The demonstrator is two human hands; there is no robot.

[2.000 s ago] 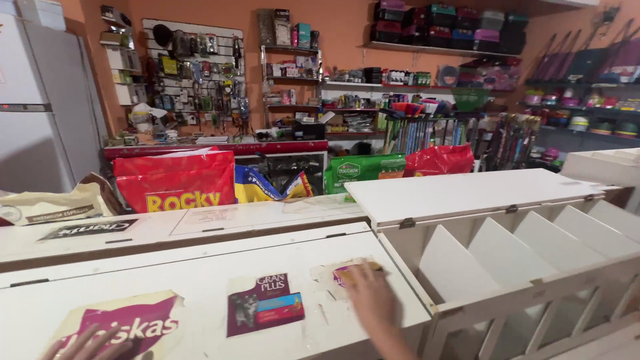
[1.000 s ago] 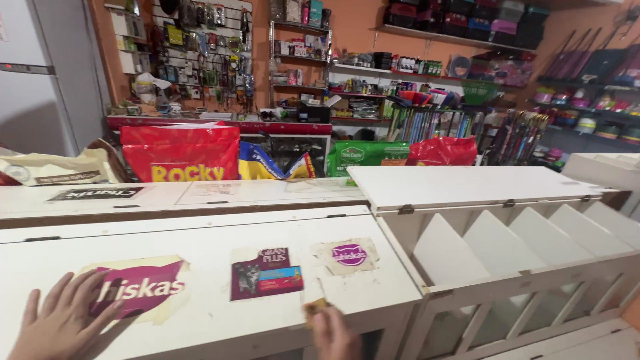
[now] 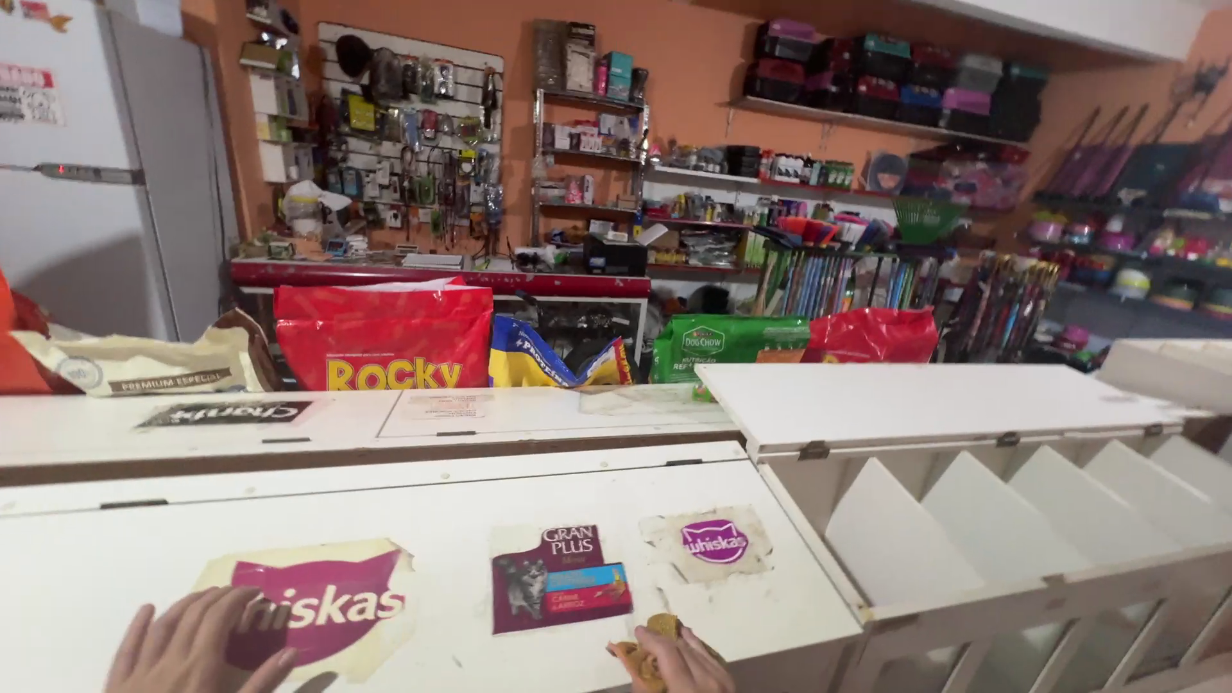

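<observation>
My left hand (image 3: 197,640) lies with fingers spread on the white hinged lid (image 3: 462,500), over the left edge of a large purple Whiskas label (image 3: 332,611). Near the lid's front edge, my right hand (image 3: 685,662) is closed on a crumpled brownish-yellow cloth (image 3: 643,654). Just above and left of it is a Gran Plus label with a cat picture (image 3: 560,582). A smaller Whiskas label with torn, dirty paper around it (image 3: 712,542) is above the right hand. The cloth's underside is hidden.
To the right, a white bin (image 3: 962,587) with slanted dividers has its lid (image 3: 943,399) folded back. Pet food bags, among them a red Rocky bag (image 3: 385,332) and a green Dog Chow bag (image 3: 727,342), stand behind the lids. A fridge (image 3: 77,212) and stocked shelves are further back.
Two seconds ago my right hand was on the small Whiskas label; it has come down to the lid's front edge. My left hand stays at the large label.
</observation>
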